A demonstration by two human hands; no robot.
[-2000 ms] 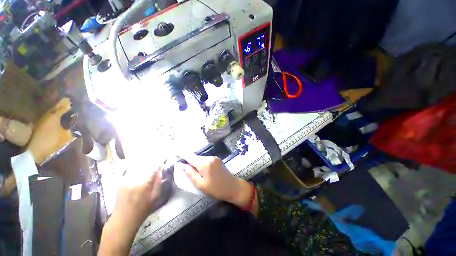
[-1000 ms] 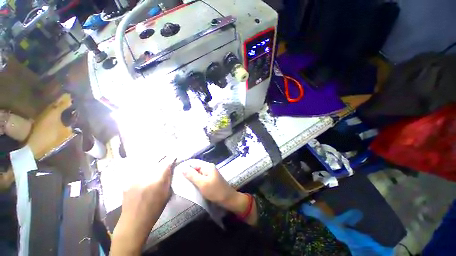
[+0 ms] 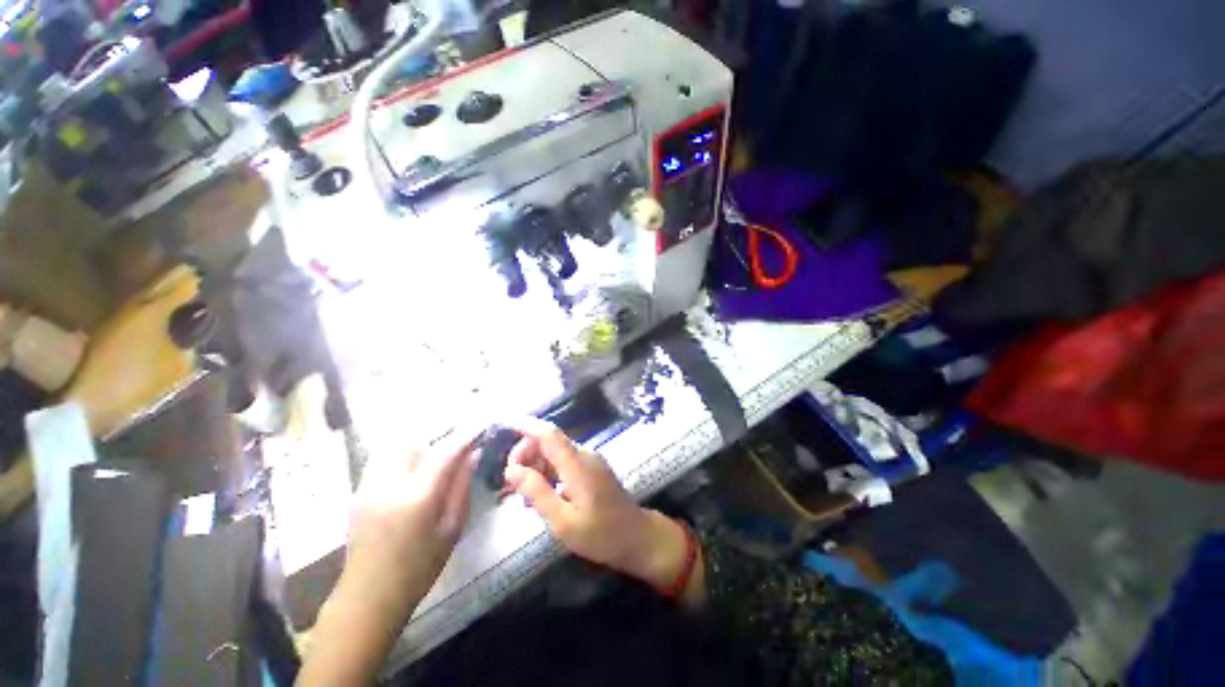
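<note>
My left hand (image 3: 410, 517) and my right hand (image 3: 584, 503) are close together over the white table's front part. Between their fingertips they hold a small dark fabric piece (image 3: 496, 458), folded or bunched. The sewing machine (image 3: 537, 161) stands just beyond them, with black tension knobs and a lit panel (image 3: 689, 161). Lamp glare hides the needle area and washes out part of my left fingers.
Long dark cut panels (image 3: 118, 570) and a pale strip (image 3: 61, 537) lie at the left. A dark strap (image 3: 704, 385) crosses the table edge. Red-handled scissors (image 3: 771, 255) rest on purple cloth (image 3: 833, 275). A scrap bin (image 3: 873, 436) is below. Red cloth (image 3: 1115, 389) is at the right.
The light side of the piece that hung below my fingers is gone from sight; a small dark bunched piece now shows between my fingertips. The view has shifted slightly.
</note>
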